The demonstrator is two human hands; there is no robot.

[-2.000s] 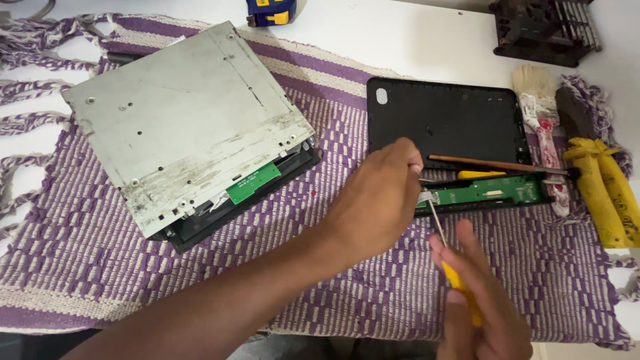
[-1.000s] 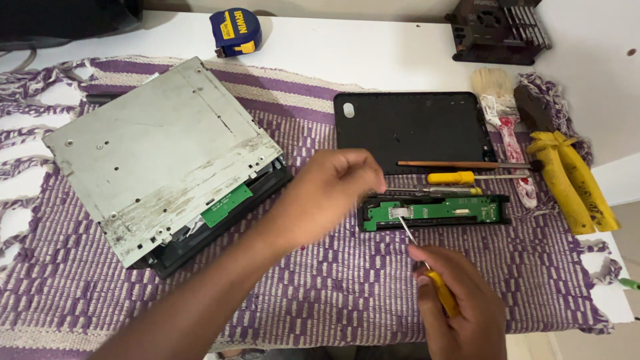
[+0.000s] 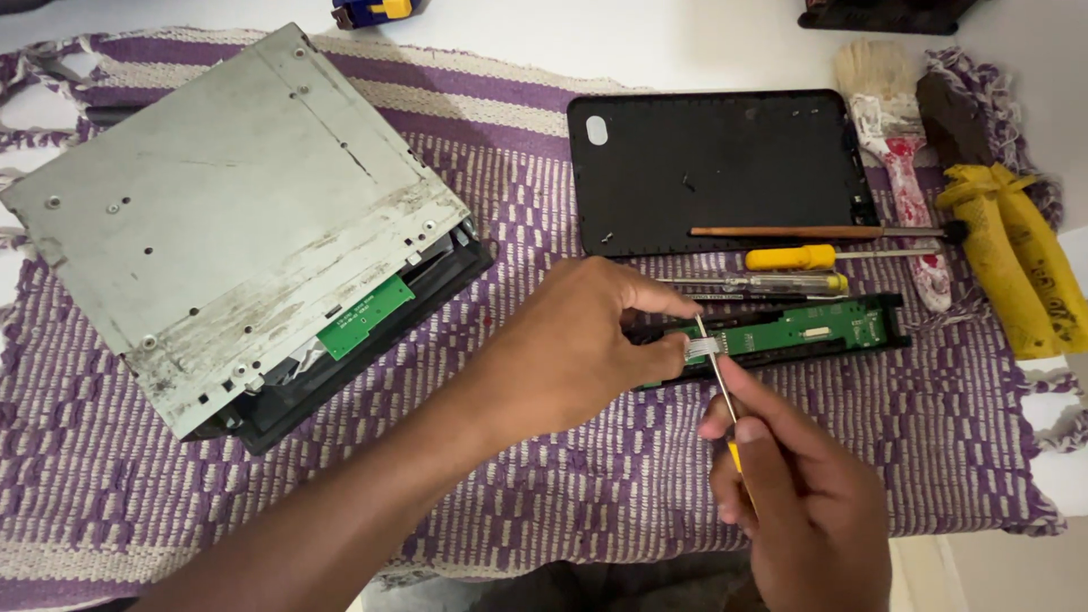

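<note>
A green circuit board (image 3: 769, 333) lies in a long black plastic frame at the centre right. My right hand (image 3: 799, 476) holds a screwdriver (image 3: 725, 391) with a yellow handle, its metal shaft reaching up across a short grey-white ribbon cable (image 3: 702, 347) at the board's left part. My left hand (image 3: 586, 340) is at the board's left end, thumb beside the cable and index fingertip near the screwdriver's tip; whether it pinches anything I cannot tell. To the left, a metal-cased car stereo unit (image 3: 229, 204) rests on the cloth, with a green board (image 3: 365, 316) showing at its front edge.
Behind the board lie a clear-handled screwdriver (image 3: 773, 283), a yellow-handled screwdriver (image 3: 790, 257), a thin wooden brush (image 3: 786, 231) and a black plastic cover (image 3: 705, 170). Further right are a paintbrush (image 3: 901, 161) and yellow-handled pliers (image 3: 994, 263). A tape measure (image 3: 374, 10) is at the back.
Since one second ago, my left hand has come down to the left end of the board, beside the ribbon cable. The screwdriver stays in my right hand. The view has shifted closer.
</note>
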